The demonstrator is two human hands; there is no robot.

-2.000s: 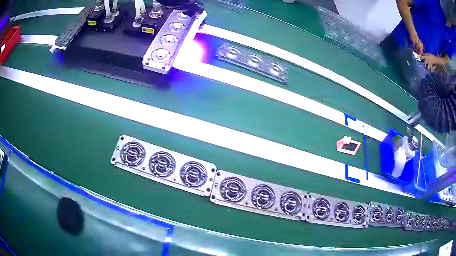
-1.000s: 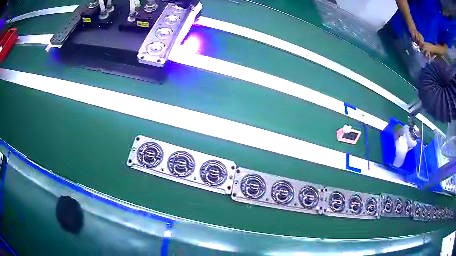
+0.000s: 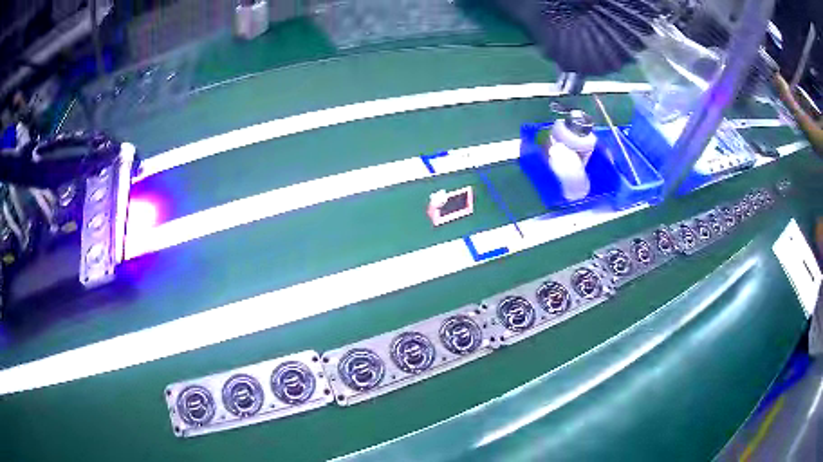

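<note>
Neither of my hands is in view. Several silver-grey three-lens panels lie end to end in a curved row on the green belt. The nearest panel [image 3: 309, 383] is at the lower left, with three dark ringed circles. The second panel [image 3: 433, 333] touches or nearly touches its right end. A third panel [image 3: 573, 284] follows. The row runs on to the upper right, where the panels look small.
A black lamp box with a pale lens panel [image 3: 98, 226] glows purple-white at the left. A pink-orange framed card [image 3: 451, 206] lies between blue tape corners. A blue tray [image 3: 542, 170] holds a white bottle [image 3: 571, 154]. A ribbed hose [image 3: 591, 34] hangs above. A white sheet [image 3: 799, 265] lies at right.
The view has swung to the right and tilted. The lamp box now sits at the left edge, the blue tray nearer the middle. The black pad and red bin have left the picture.
</note>
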